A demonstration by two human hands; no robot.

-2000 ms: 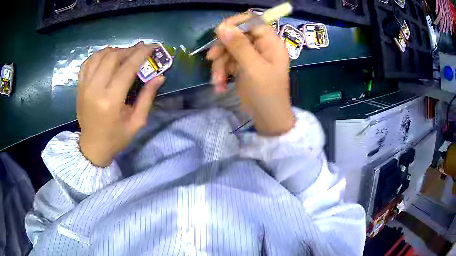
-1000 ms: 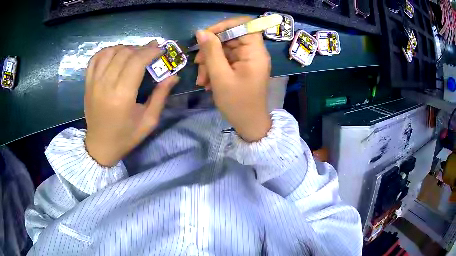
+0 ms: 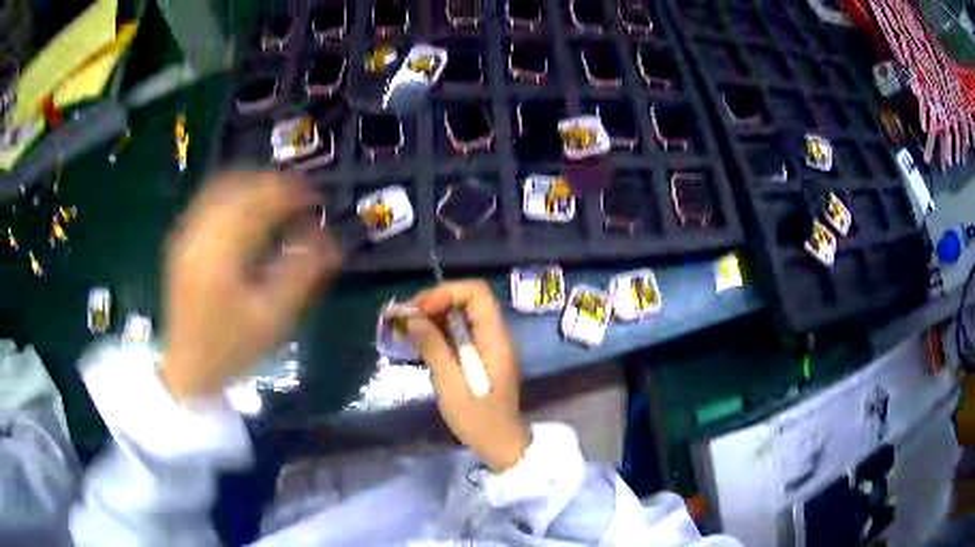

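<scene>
My right hand (image 3: 476,369) holds the tweezers (image 3: 467,353), with the pale handle end towards me and the thin tips pointing at the tray. Its fingertips touch a smartwatch case (image 3: 397,330) on the bench; whether they grip it is unclear. My left hand (image 3: 241,283) is strongly blurred over the front left corner of the foam tray (image 3: 503,254); whether it holds anything cannot be told. Three open cases (image 3: 586,314) with yellow insides lie right of my right hand, along the tray's front edge.
The foam tray's pockets hold dark watch screens (image 3: 467,126); several open cases (image 3: 385,212) lie on it. A second foam tray (image 3: 834,294) stands right. Small yellow-gold components (image 3: 61,227) lie left. The white machine (image 3: 748,459) is lower right, red-white strips (image 3: 922,80) upper right.
The view has shifted to show more of the trays. My left hand has let go of the case and moved to the tray. My right hand now touches a case, its tweezers turned towards the tray.
</scene>
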